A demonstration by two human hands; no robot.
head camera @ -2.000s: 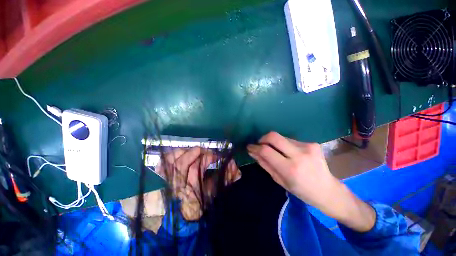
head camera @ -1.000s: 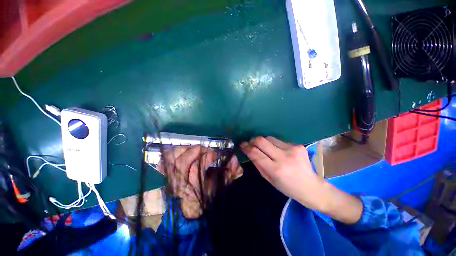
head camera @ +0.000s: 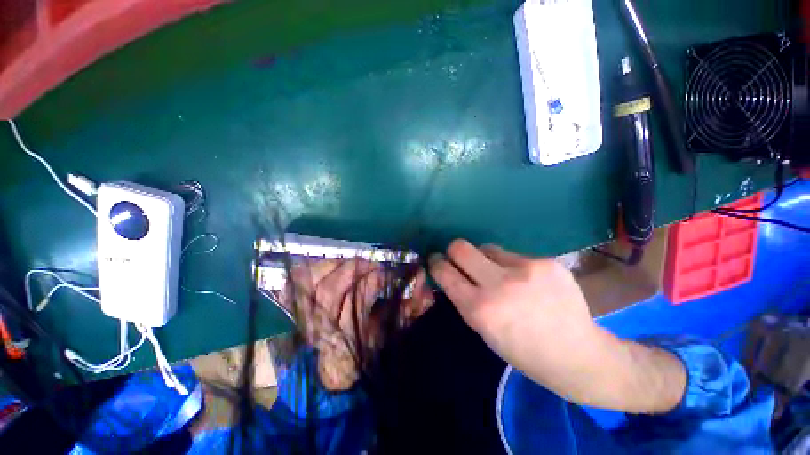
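A white and silvery power bank inner assembly (head camera: 351,250) lies tilted on its side near the bench's front edge. My left hand (head camera: 333,307) is closed around it from below, partly hidden by dark hair strands across the view. My right hand (head camera: 497,289) is at the assembly's right end, thumb and fingertips together and touching or almost touching it. Whether the fingertips pinch something small cannot be seen. A short white cable runs from the assembly's left end.
Green bench (head camera: 355,133). White power bank with round black display (head camera: 139,253) and cables at left. White tray with tiny parts (head camera: 559,84), black electric screwdriver (head camera: 636,160), dark rod (head camera: 657,80) and black fan (head camera: 737,96) at right. Red tray (head camera: 713,253) and open cardboard box (head camera: 622,277) beyond the front edge.
My right hand has moved left to the assembly's right end. My left hand keeps its hold. The view has shifted slightly.
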